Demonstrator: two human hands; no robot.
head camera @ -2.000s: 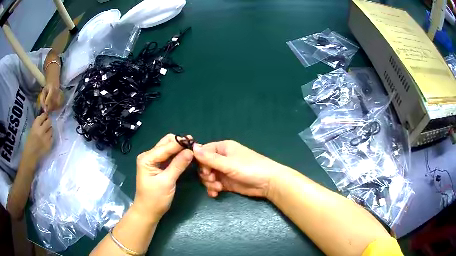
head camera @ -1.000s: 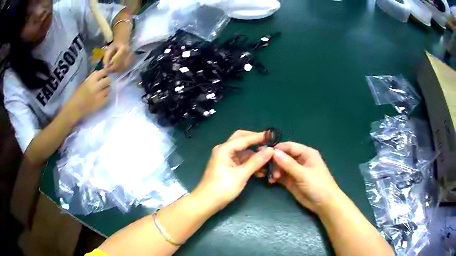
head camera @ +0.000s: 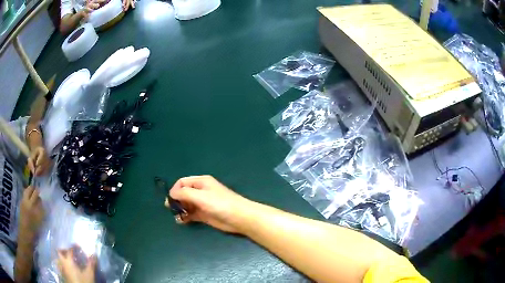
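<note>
My right hand [head camera: 199, 203] is closed around a folded black USB cable [head camera: 176, 205]. A dark loop sticks out past its fingertips, and the hand hides part of the cable. My left hand [head camera: 76, 265] is small and blurred at the lower left edge, over the pile of clear zip bags [head camera: 113, 260]. Its wrist is cut off, and I cannot tell whether it grips a bag. The tangled heap of black cables [head camera: 91, 166] lies above the bag pile. Glossy packed bags [head camera: 354, 160] with dark cables inside lie to the right of my right hand.
The beige metal instrument [head camera: 396, 61] stands at the right on a pale board [head camera: 437, 207] with thin wires. White rounded pieces [head camera: 122, 65] and white rolls [head camera: 80, 42] lie at upper left. A co-worker in a grey shirt [head camera: 8, 188] is at left. Another person's hands [head camera: 88, 11] are at the far edge.
My hands have separated. My left hand has moved away to the bag pile, while my right hand keeps the cable. The view has swung right, bringing the whole instrument back into sight.
</note>
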